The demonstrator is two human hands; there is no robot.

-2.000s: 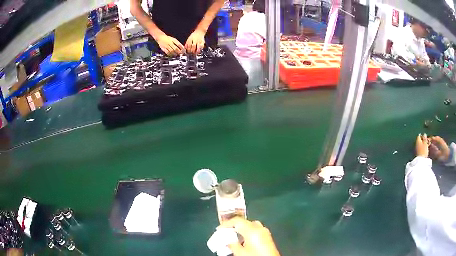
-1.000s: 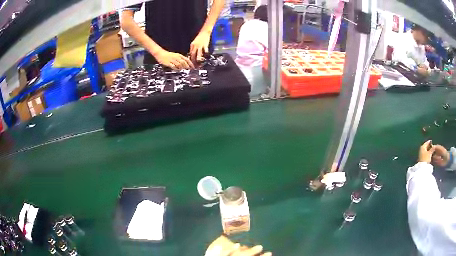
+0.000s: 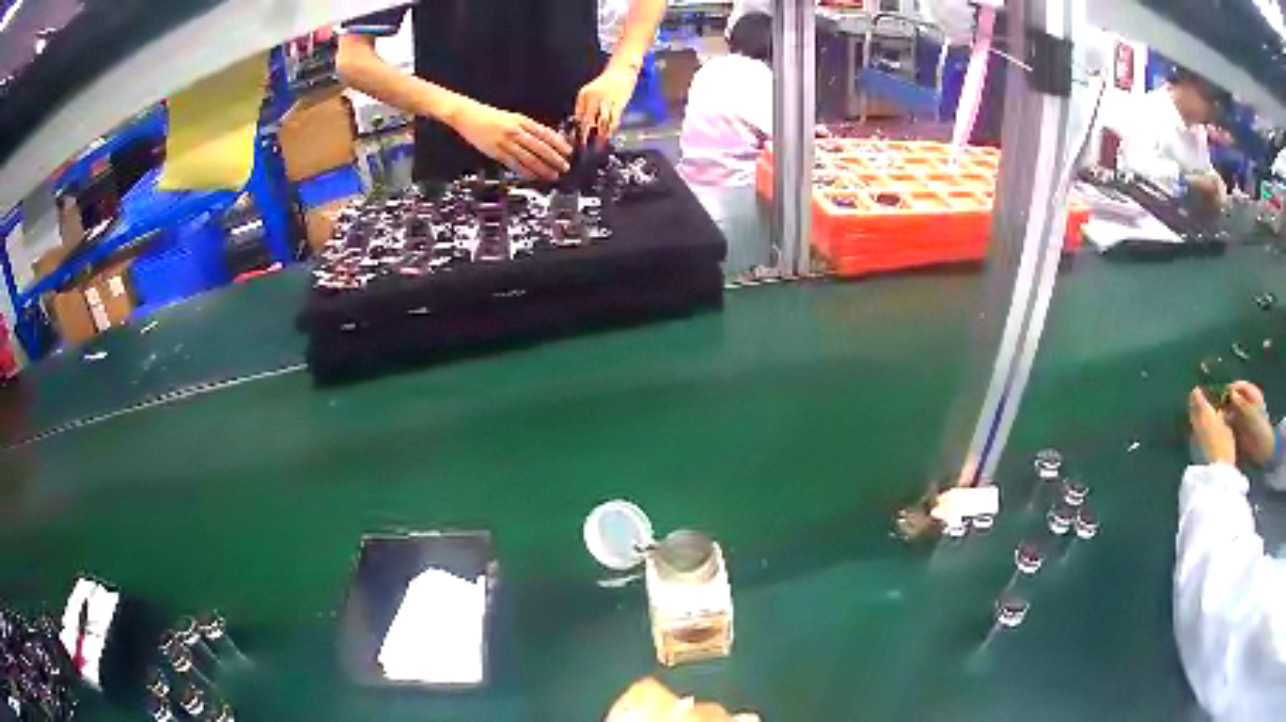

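One hand, which looks like my right hand, shows only in part at the bottom edge, just below the bottle. Its fingers are cut off, and whether it holds anything is hidden. My left hand is not in view. The squat, label-bearing solvent bottle stands upright and open. Its round pale lid hangs open on the left. Left of it lies a black bin with a white sheet inside. Small shiny workpieces stand to the right, and another cluster stands at lower left.
A dark glittering pile and white strip lie far left. A metal post rises right of centre, with a white lump at its foot. Opposite, a person works over a black foam tray. Orange trays stand behind; white sleeves reach in at right.
The hand has left the bottle and drawn down to the bottom edge; the white cloth it held there is out of sight. The whole view has shifted slightly. The person opposite has moved their hands.
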